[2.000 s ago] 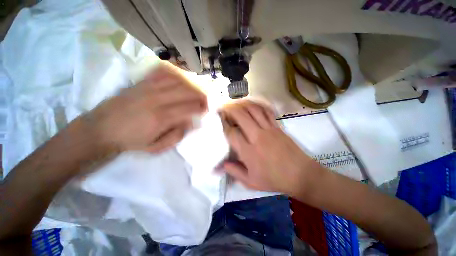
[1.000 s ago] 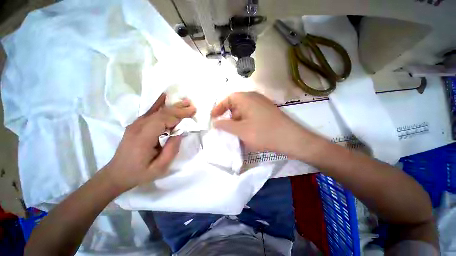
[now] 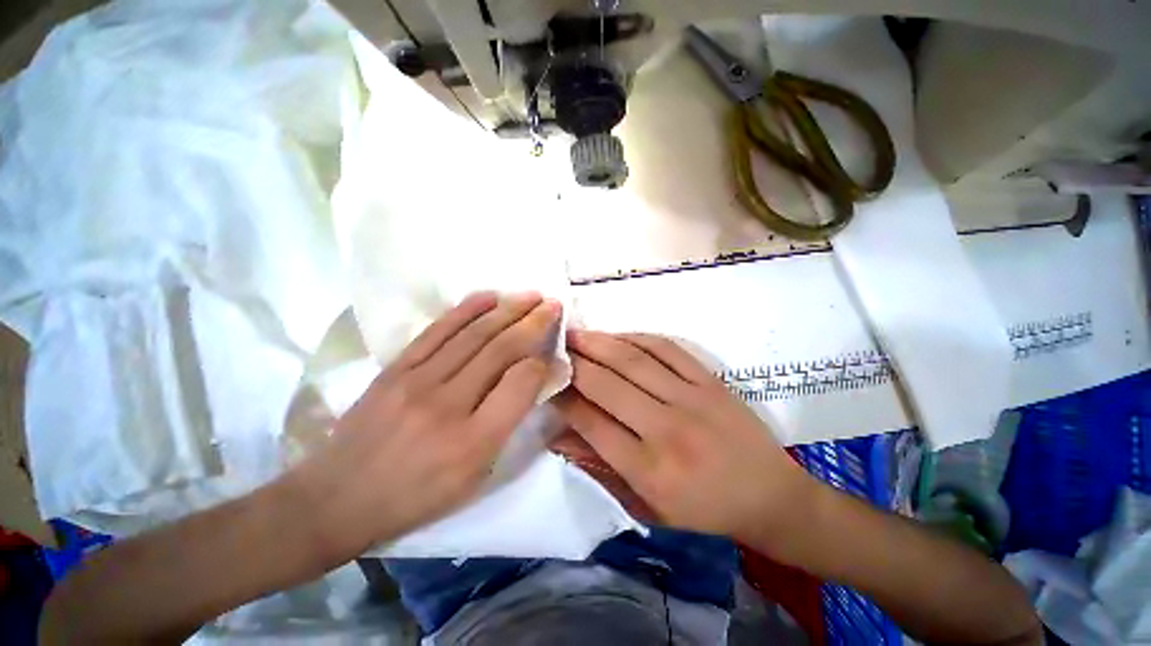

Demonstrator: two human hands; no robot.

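A large white garment piece (image 3: 442,215) lies left of and in front of the needle area, its straight right edge running from the presser foot (image 3: 538,141) towards me. My left hand (image 3: 442,391) lies on the fabric, fingers together, fingertips at this edge. My right hand (image 3: 682,429) is just right of it, its fingertips at the same edge, the two hands nearly touching. Both hands hold the edge between them; the right fingers are partly hidden under the fabric. A fabric corner hangs over the table front below the hands.
Olive-handled shears (image 3: 808,152) lie right of the knurled knob (image 3: 598,160), partly over a white fabric strip (image 3: 928,316). The cream machine head (image 3: 732,10) is above. Ruler markings (image 3: 808,375) show on the table. Blue baskets (image 3: 1073,454) with white pieces stand below right.
My hands have moved together at the fabric edge, the left one to the right and flatter. The crumpled fabric between them now lies smoother, with its edge straight.
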